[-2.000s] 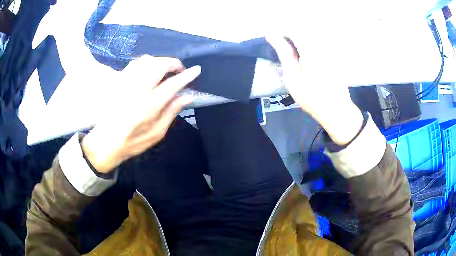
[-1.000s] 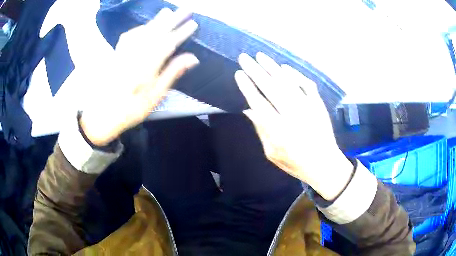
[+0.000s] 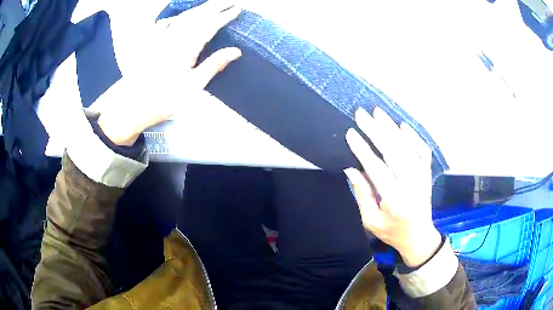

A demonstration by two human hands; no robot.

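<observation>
A long plaid strip [image 3: 309, 66] lies curved across the white table, its blue-grey check face along the far side. Its plain black under-layer [image 3: 273, 100] shows on the near side and reaches over the table's front edge. My left hand [image 3: 164, 66] lies on the strip's left part, thumb apart from the fingers; whether it pinches the cloth is hidden. My right hand [image 3: 394, 181] rests on the strip's right part at the front edge, fingers spread over the cloth. The strip's left end is partly hidden behind my left hand.
The white table [image 3: 230, 136] has a ruler-marked front edge. A dark angular piece [image 3: 97, 60] lies at the left, beside a dark garment pile [image 3: 30, 109]. Small dark snips-like parts [image 3: 487, 60] lie at the right. Blue bins [image 3: 497, 239] stand below right, with dark cloth.
My right hand has moved right and towards me, along the strip. The strip now stretches further right, with more plaid and black side showing. My left hand has stayed near the strip's left part.
</observation>
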